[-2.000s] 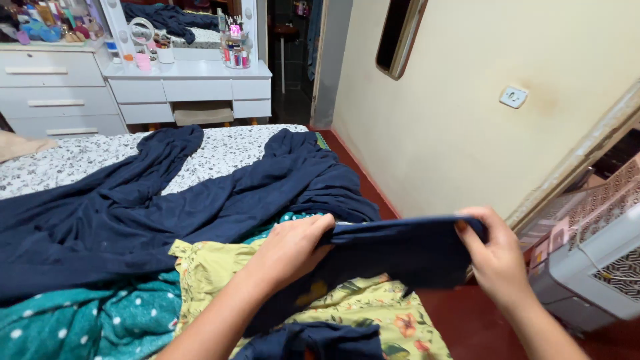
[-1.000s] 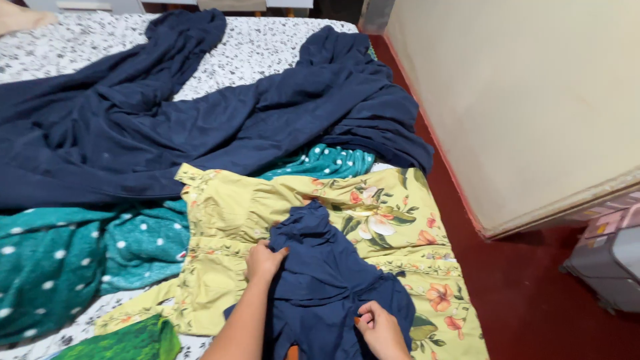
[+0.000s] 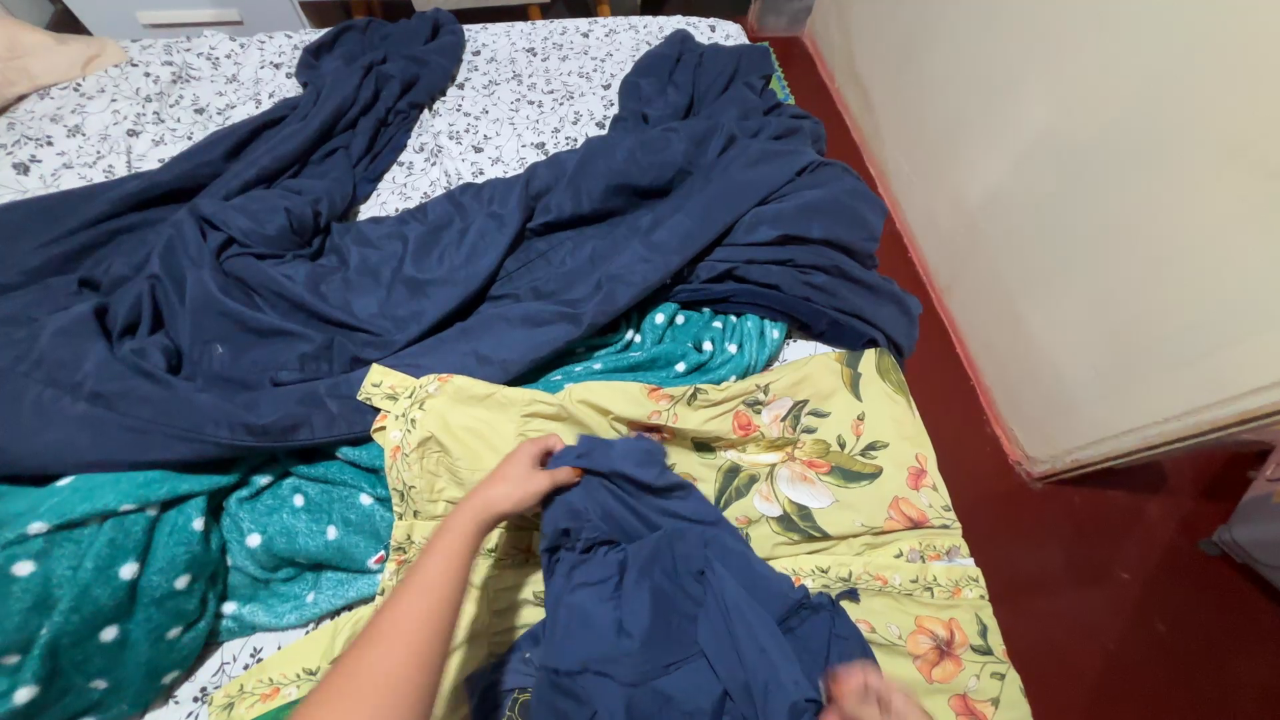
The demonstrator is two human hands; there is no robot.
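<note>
A dark navy cloth garment [image 3: 650,590] lies crumpled over a yellow floral garment [image 3: 800,480] on the bed. My left hand [image 3: 525,480] pinches the navy garment's upper left edge between thumb and fingers. At the bottom edge of the view, my right hand [image 3: 870,692] is blurred and partly cut off, touching the garment's lower right side; its grip cannot be made out. The lower end of the navy garment runs out of view.
A large navy cloth [image 3: 480,250] stretches across the bed over a teal polka-dot blanket [image 3: 300,530]. Beneath is a white floral bedsheet [image 3: 520,90]. Red floor [image 3: 1090,600] and a pale wall [image 3: 1080,200] lie to the right, with a grey object [image 3: 1250,520] at the far right edge.
The navy garment, held up between both hands two seconds ago, now lies on the yellow garment. Since one second ago my right hand has moved lower and to the right. The view has tilted down.
</note>
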